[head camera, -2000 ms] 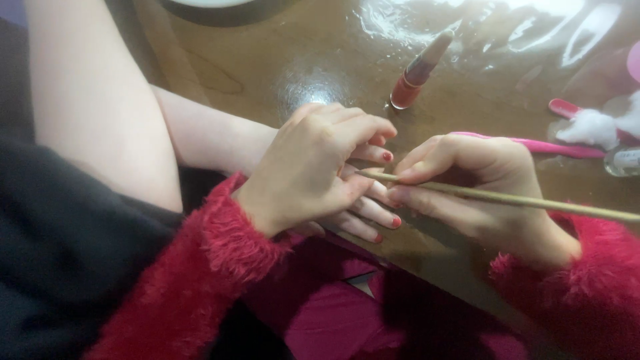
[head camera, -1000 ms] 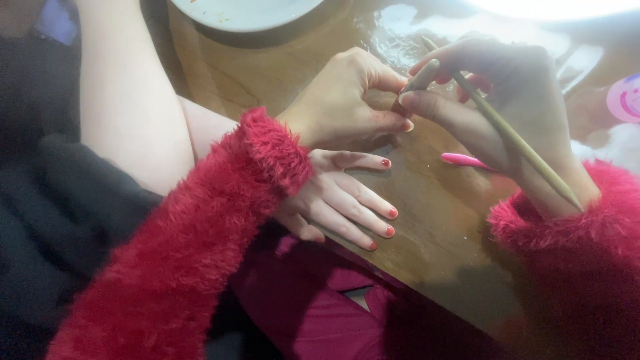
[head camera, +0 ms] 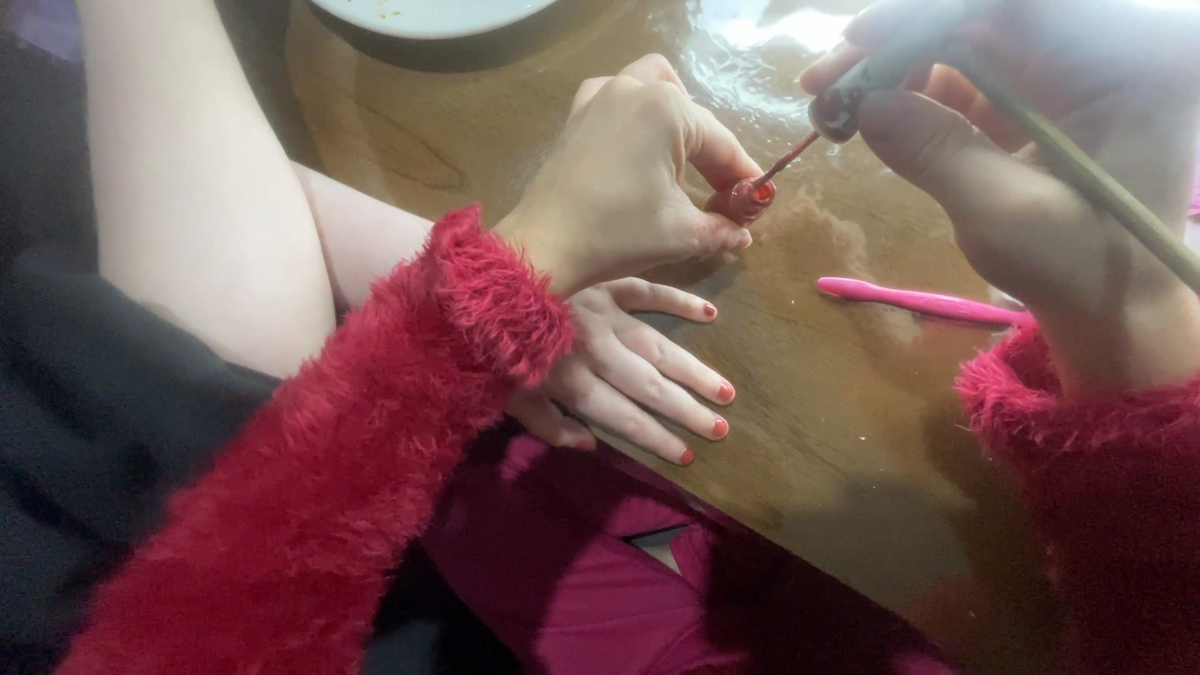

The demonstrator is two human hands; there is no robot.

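Note:
Between thumb and fingers, my left hand (head camera: 647, 178) grips a small red nail polish bottle (head camera: 741, 201), its neck uncapped. My right hand (head camera: 1012, 178) holds the cap with the nail polish brush (head camera: 787, 159), whose tip is at the bottle's mouth. A thin wooden stick (head camera: 1087, 178) also lies across my right hand, slanting down to the right. Glare blurs the top of that hand. Below my left wrist, another person's hand (head camera: 637, 366) rests palm down at the table's edge, fingers spread, with red polish on its nails.
A pink plastic handle (head camera: 923, 301) lies on the brown wooden table (head camera: 825, 469), partly behind my right wrist. At the top left stands a white plate (head camera: 431, 14). The other person's bare arm (head camera: 197, 187) reaches in from the left.
My left hand has left the other person's fingers and taken hold of the polish bottle, which stood on the table. My right hand has drawn the cap and brush up from the bottle, keeping the stick.

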